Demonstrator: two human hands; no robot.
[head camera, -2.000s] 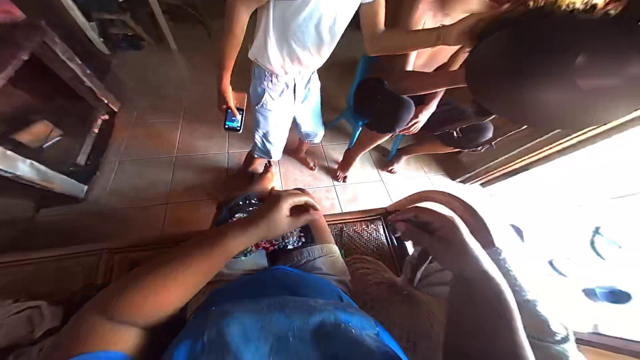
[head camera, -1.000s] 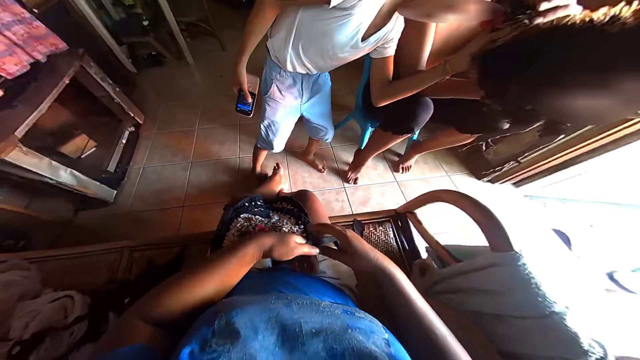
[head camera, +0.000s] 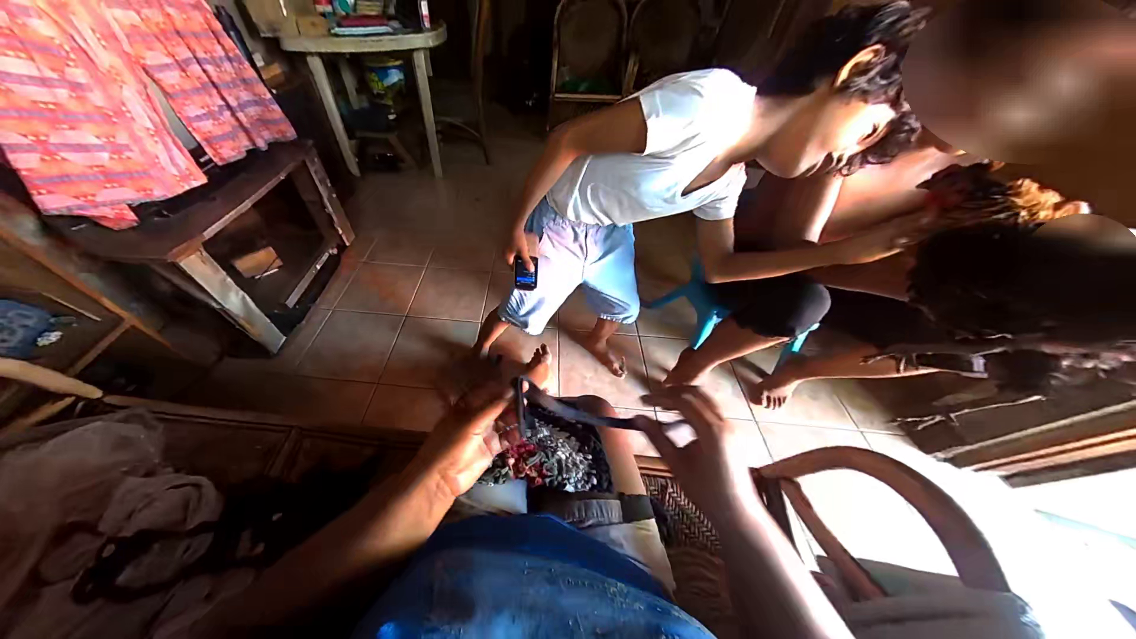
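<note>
My left hand (head camera: 479, 430) is raised over my lap, palm up, with a dark strip (head camera: 590, 415) looped at its fingers. The strip stretches across to my right hand (head camera: 692, 430), which pinches its other end between thumb and fingers. Under the strip, on my lap, lies a bundle of knotted fabric scraps (head camera: 555, 457) in white, grey and red with a dark edge. Whether the strip joins the bundle, I cannot tell.
A person in a white shirt (head camera: 621, 177) stands ahead holding a phone (head camera: 525, 273). Beside them, another person sits on a blue plastic stool (head camera: 701, 306). A curved wooden armrest (head camera: 887, 470) is at my right, a wooden table (head camera: 204, 213) at the left.
My hands have moved apart, and the dark strip now spans between them. The standing person has leaned toward the seated one, an arm reaching out. The view has tilted up.
</note>
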